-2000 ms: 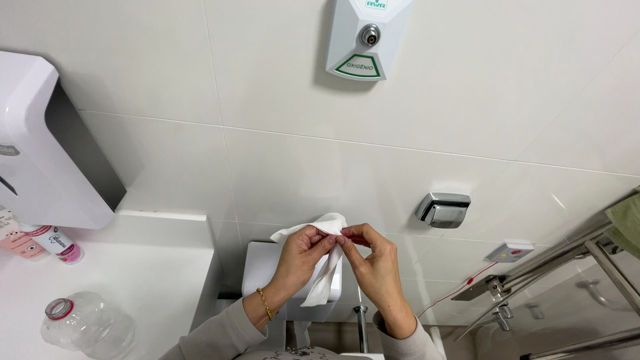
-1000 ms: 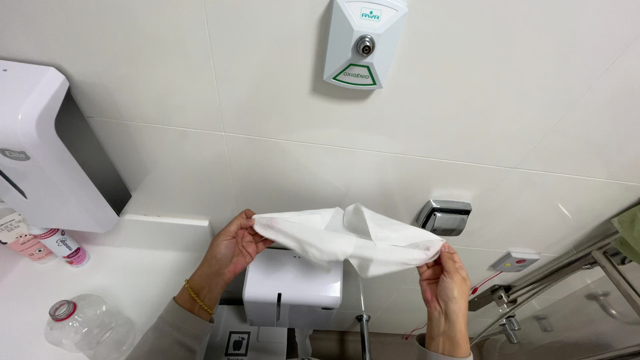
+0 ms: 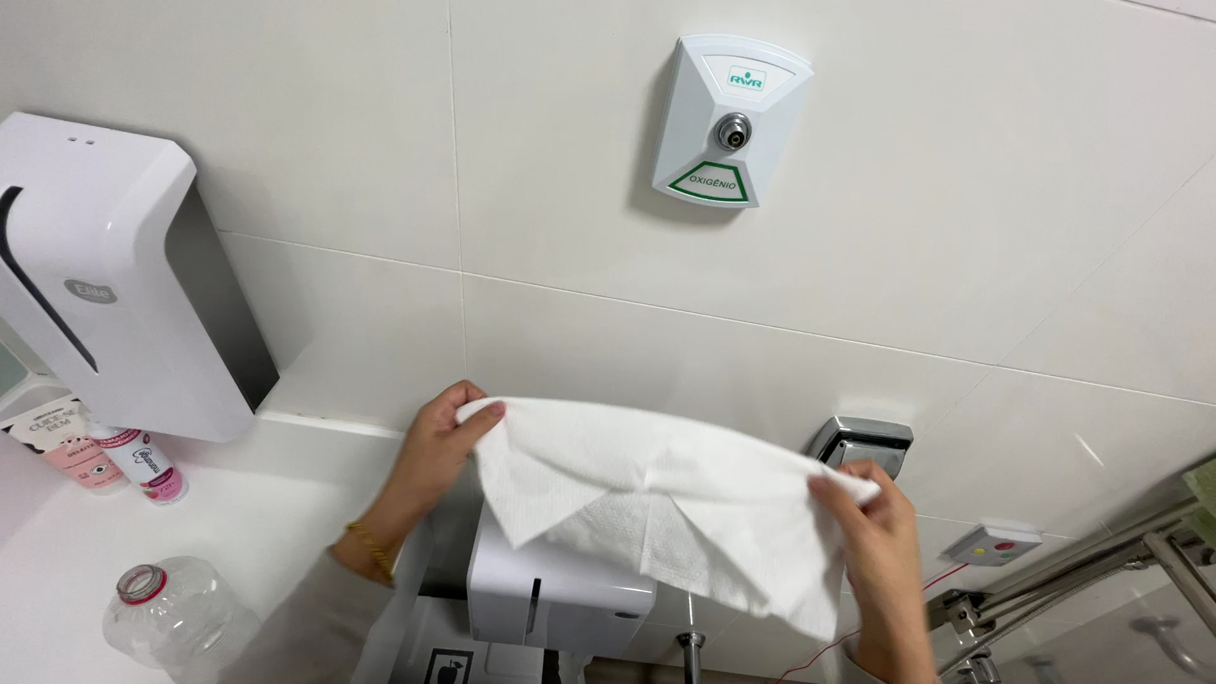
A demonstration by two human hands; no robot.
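A white cloth or paper towel (image 3: 655, 475) hangs stretched out between my two hands, its lower corners loose and its middle creased. My left hand (image 3: 446, 437) pinches its left upper corner between thumb and fingers. The right upper corner is gripped by my right hand (image 3: 874, 522), in front of the wall near a chrome fitting (image 3: 869, 444). Behind and below the cloth, partly hidden by it, is a white wall dispenser (image 3: 560, 589).
A larger white dispenser (image 3: 104, 256) is at the left above a white counter (image 3: 294, 475). On the counter are a clear plastic bottle (image 3: 180, 608) and pink and white tubes (image 3: 142, 464). An oxygen outlet (image 3: 731, 123) is mounted on the tiled wall. Metal rails (image 3: 1073, 570) stand at the lower right.
Two seconds ago my hands were close together with the cloth bunched between them. They have moved apart, and the cloth is spread out. Since one second ago its lower part has dropped open.
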